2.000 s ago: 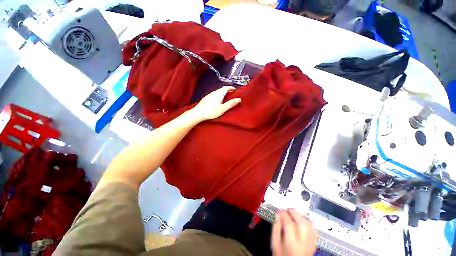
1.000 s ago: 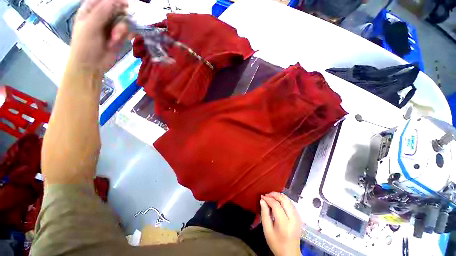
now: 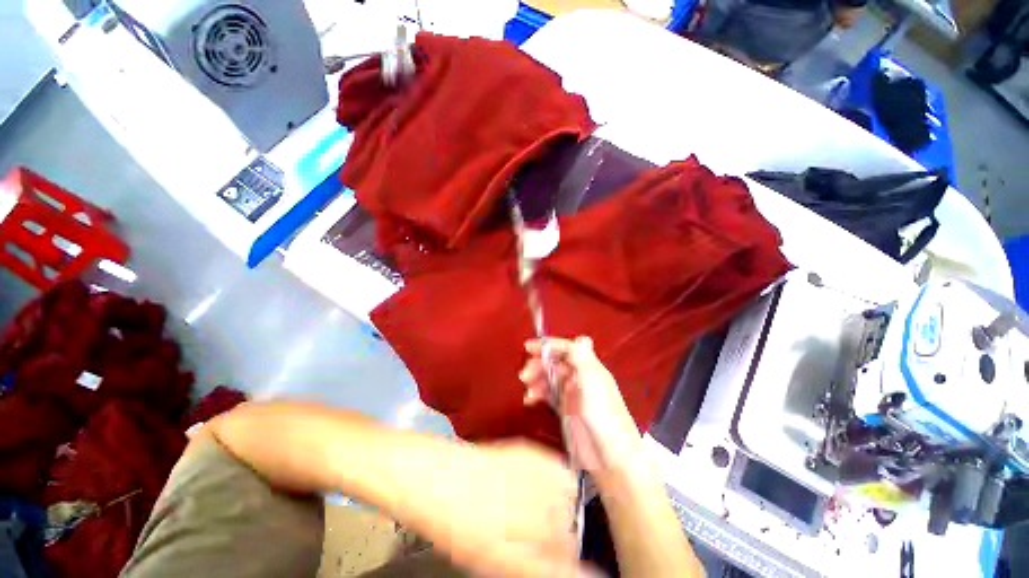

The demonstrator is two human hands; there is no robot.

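A dark red garment [image 3: 542, 327] lies spread over the table's front edge, with a bunched red garment [image 3: 463, 136] behind it at the left. A thin grey-silver cord [image 3: 526, 271] runs down over the front garment, blurred, with a small white patch beside it. My right hand [image 3: 570, 390] has its fingers closed round the cord. My left hand [image 3: 525, 514] is low, in front of my body, strongly blurred beside the cord's lower part; its fingers cannot be made out.
The white sewing machine [image 3: 959, 361] stands at the right, with black snips [image 3: 906, 559] near it. A black cloth [image 3: 846, 203] lies behind. Another machine [image 3: 243, 68] is at the upper left. A red crate [image 3: 56, 231] and a red garment pile [image 3: 96, 406] are on the floor.
My left hand has come down from the upper left to low centre. My right hand has left the garment's lower edge and taken the cord, which now hangs over the front garment.
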